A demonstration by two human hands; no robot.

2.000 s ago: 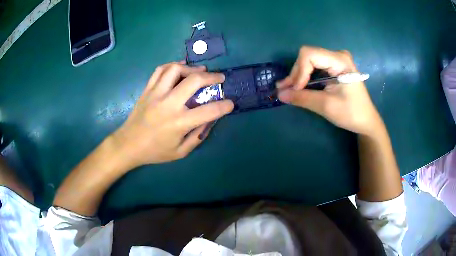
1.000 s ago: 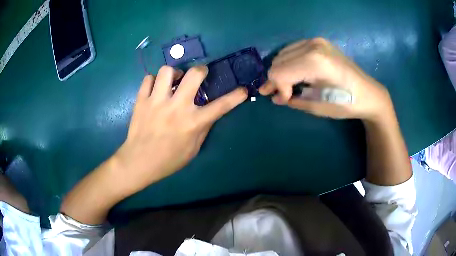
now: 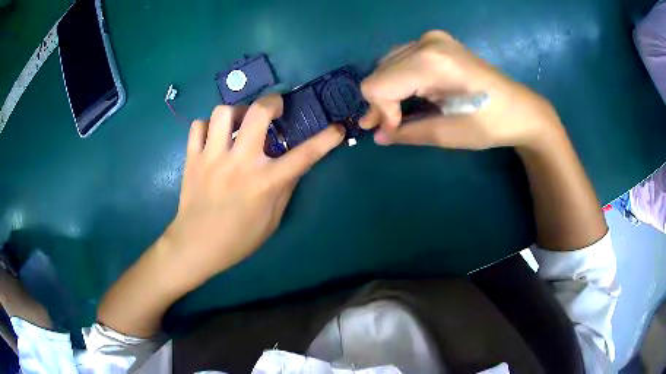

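A black phone housing lies tilted on the green top, its round speaker area up to the right. My left hand grips its left part, with fingers on the upper edge and thumb on the lower edge. My right hand holds tweezers, blurred, at the housing's right end; their tips are hidden by my fingers. A tiny white piece shows at the lower edge near my left thumb. A black squarish piece with a white disc lies above my left fingers. A thin lead with a pale tip trails to the left.
A glossy black smartphone lies at the upper left. A pale edge strip curves along the far left of the green surface. Another person's arm shows at the lower left and a pink sleeve at the right edge.
The view has shifted, with the smartphone and housing further left in the picture. The housing has turned to slope up to the right. The tiny white piece has come into view at its lower edge.
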